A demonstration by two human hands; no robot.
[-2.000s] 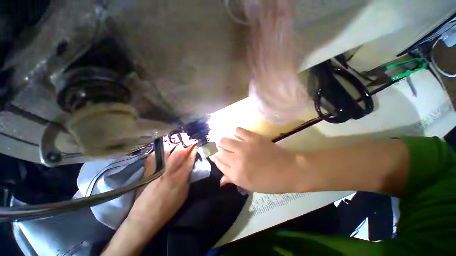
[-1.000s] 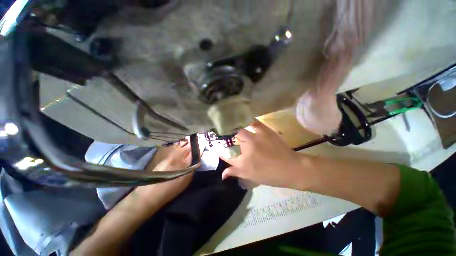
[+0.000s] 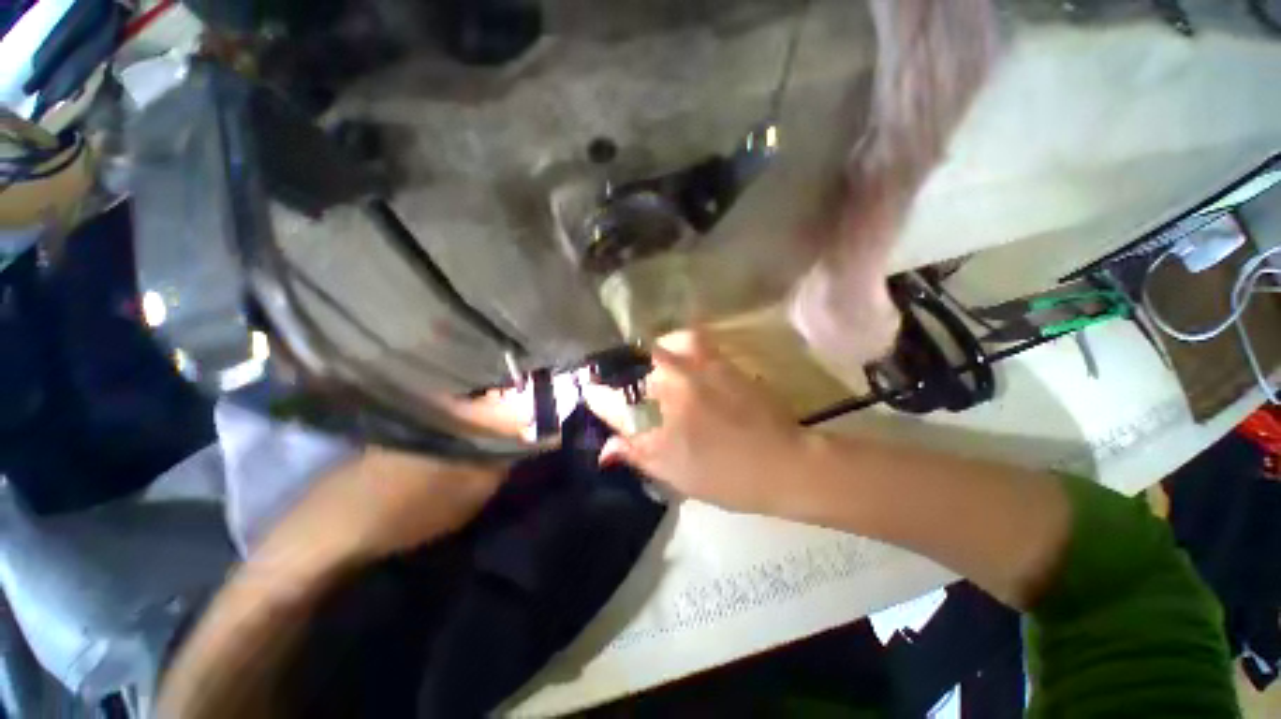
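Black fabric (image 3: pixel 541 562) runs from the lit needle area down towards me. Grey fabric (image 3: pixel 274 464) lies left of it, partly under my left arm. My left hand (image 3: pixel 485 419) is beside the presser foot (image 3: pixel 611 372); its fingers are mostly hidden by the machine's metal parts. My right hand (image 3: pixel 717 429) is right of the foot, fingertips at a small pale block (image 3: pixel 644 416) and the thumb by the black fabric's edge. Whether its fingers grip anything is unclear. The sewing machine head (image 3: pixel 464 183) covers the top, with a pale knob (image 3: pixel 646 298).
Black-handled scissors (image 3: pixel 934 351) lie right of my right hand, below a blurred pink-white hanging bundle (image 3: pixel 906 169). A green-handled tool (image 3: pixel 1082 306) is further right. A printed ruler (image 3: pixel 759 583) runs along the table's front edge. Dark cloth (image 3: pixel 84 365) is at the left.
The view has shifted, and the machine head and knob appear further right than at first. The white patch at the foot shows less, and black fabric now reaches it. My left hand is more hidden.
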